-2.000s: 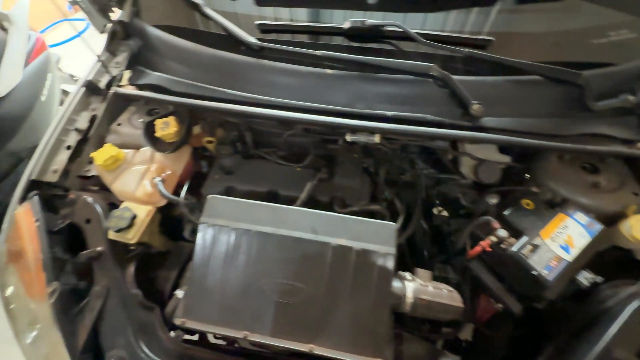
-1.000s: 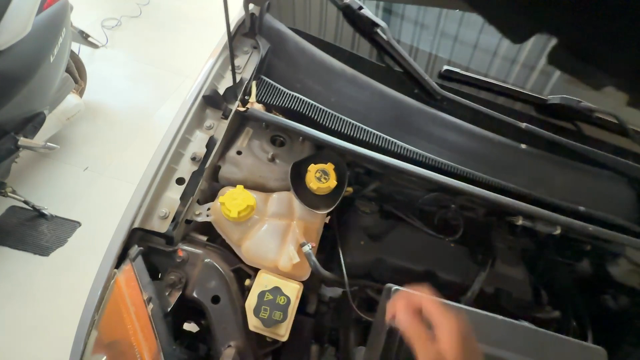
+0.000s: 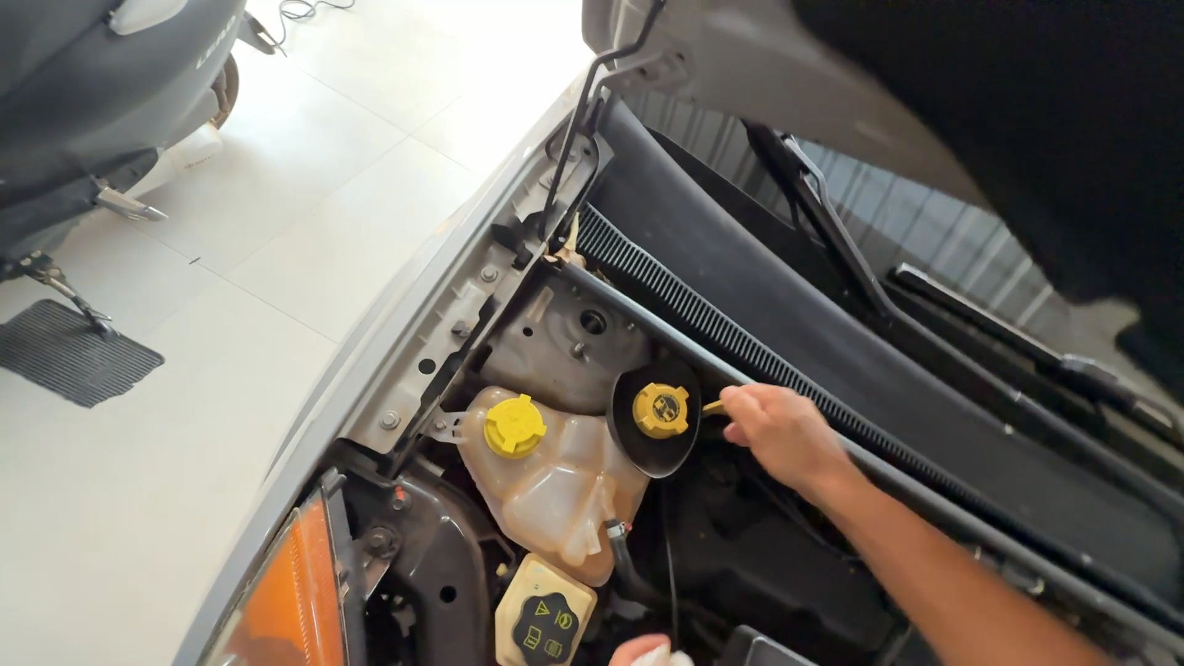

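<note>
My right hand (image 3: 786, 435) reaches in from the lower right, its fingers closed on a small yellow dipstick handle (image 3: 714, 408). Just left of it is a yellow filler cap (image 3: 660, 410) inside a black funnel-shaped collar (image 3: 653, 458). A translucent coolant expansion tank (image 3: 546, 490) with a bright yellow cap (image 3: 514, 426) lies further left. Only the fingertips of my left hand (image 3: 643, 650) show at the bottom edge, with something white, perhaps a cloth (image 3: 662, 658), at them. Close by, to their left, is a reservoir with a black cap (image 3: 546, 627) bearing symbols.
A metal prop rod (image 3: 568, 139) rises beside the fender rail (image 3: 407, 388). The cowl grille (image 3: 703, 305) and wiper arm (image 3: 832, 231) run along the windshield. The raised hood hangs at upper right. A motorcycle (image 3: 83, 111) stands left on the tiled floor, near a ribbed black mat (image 3: 79, 351).
One second ago a blurred hand was over the black engine cover; now my right hand is at the yellow handle. My left fingertips have come into view. The view swung left from the engine's middle.
</note>
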